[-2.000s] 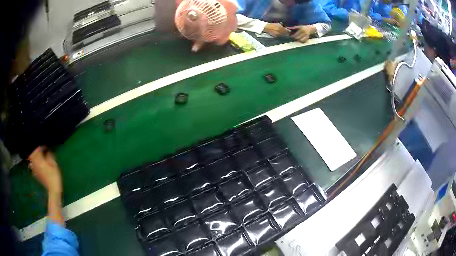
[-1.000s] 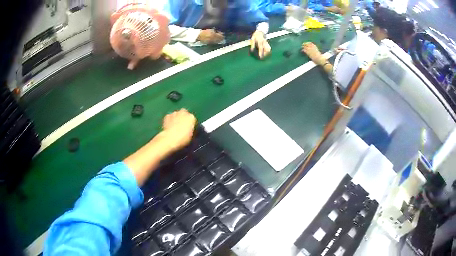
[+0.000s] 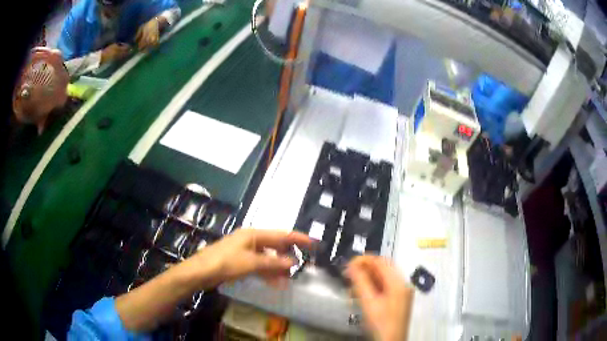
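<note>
A black slotted fixture [image 3: 346, 200] with two rows of nests lies on the white machine bed. My left hand [image 3: 266, 256] reaches in from the left over the fixture's near end, thumb and fingers a little apart. A small dark patch with a white edge shows at its fingertips; I cannot tell whether it is a held part or the fixture. My right hand [image 3: 383, 293] is at the fixture's near right corner, fingers bent and blurred; whether it holds anything is unclear. A glossy black blister tray [image 3: 170, 236] lies at the left, partly behind my left forearm.
A loose black housing [image 3: 422, 279] lies on the white surface right of my right hand. Behind it stand a cream box with a red display [image 3: 442, 143] and a second black fixture [image 3: 491, 176]. A white sheet [image 3: 211, 141], fan [image 3: 41, 86] and person's hands [image 3: 150, 33] are left.
The view has swung right from the belt to the machine. The hand that was above the tray is now at the fixture, and my right hand has come into view beside it.
</note>
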